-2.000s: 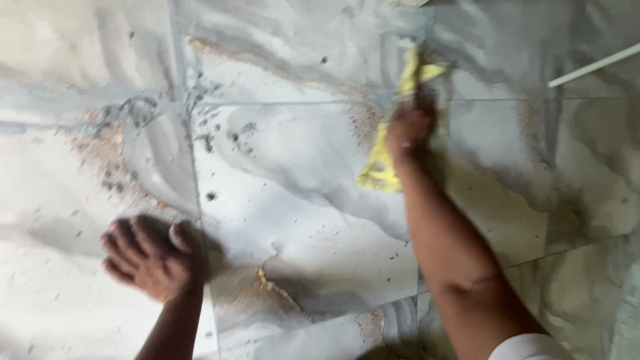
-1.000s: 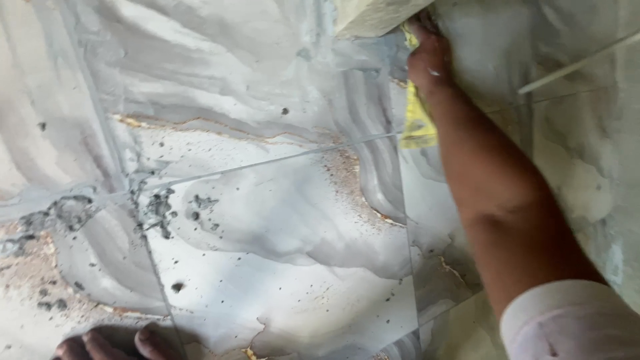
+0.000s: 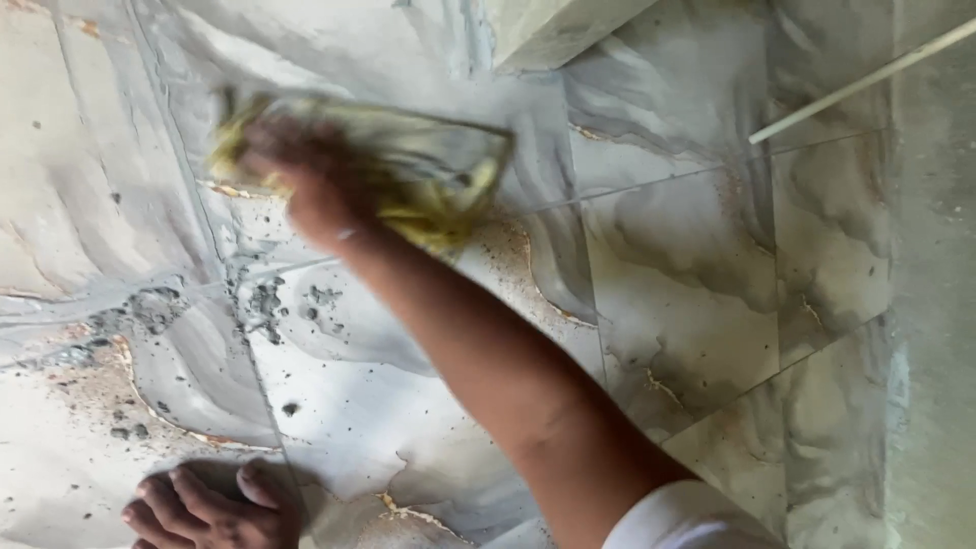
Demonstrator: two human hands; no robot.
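Note:
My right hand (image 3: 313,175), blurred by motion, grips a yellow cloth (image 3: 427,206) over the marble-patterned floor tiles (image 3: 366,412). The cloth trails to the right of the hand, and its far edge is smeared by the movement. At the bottom left my left hand (image 3: 217,507) rests with fingers spread on a tile, holding nothing. Between the two hands, crumbs of grey mortar (image 3: 267,301) lie along a tile joint. More grey lumps (image 3: 152,309) sit on the joint to the left.
A pale block or post base (image 3: 564,34) stands at the top centre. A thin pale rod (image 3: 862,84) reaches in from the upper right. Along the right side runs a greenish-grey strip of surface (image 3: 934,305). Small dark crumbs are scattered over the tiles.
My right hand has swept the yellow cloth to the left from beside the pale block. The left hand stays down on the tiles. The view has shifted.

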